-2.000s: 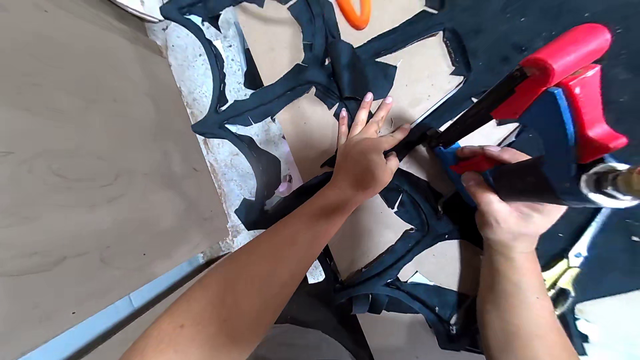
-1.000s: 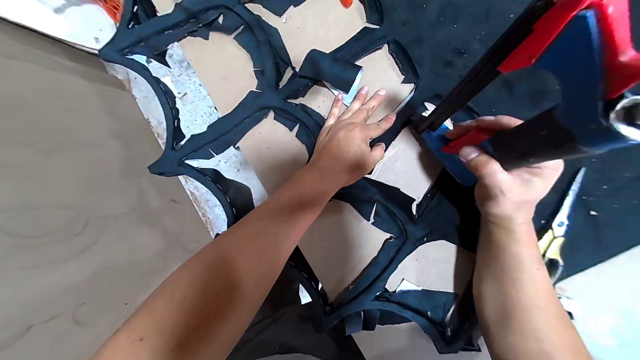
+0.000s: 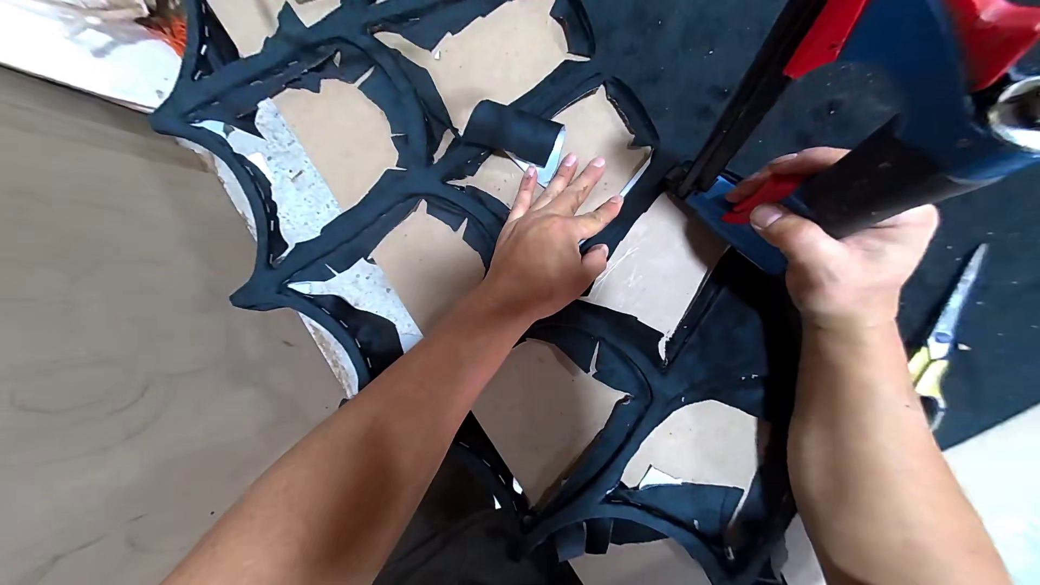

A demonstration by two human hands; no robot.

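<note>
A frame wrapped in dark fabric, with curved bars around several openings, lies across the middle. Rows of staples run along parts of its edges. My left hand rests palm down on it with spread fingers, beside a curled flap of the dark fabric. My right hand grips the black handle of a blue and red staple gun, a finger by its red trigger. The gun's nose meets or hovers just over the frame's edge, right of my left hand; which one cannot be told.
Yellow-handled scissors lie on dark cloth at the right. A brown board or sheet fills the left side. Orange strands show at the top left, by a white surface. Light brown board shows through the frame's openings.
Against the first frame, the fabric flap near my left hand lies curled further above the fingers. Both hands stay at the frame, the right one still holding the staple gun. The view has shifted.
</note>
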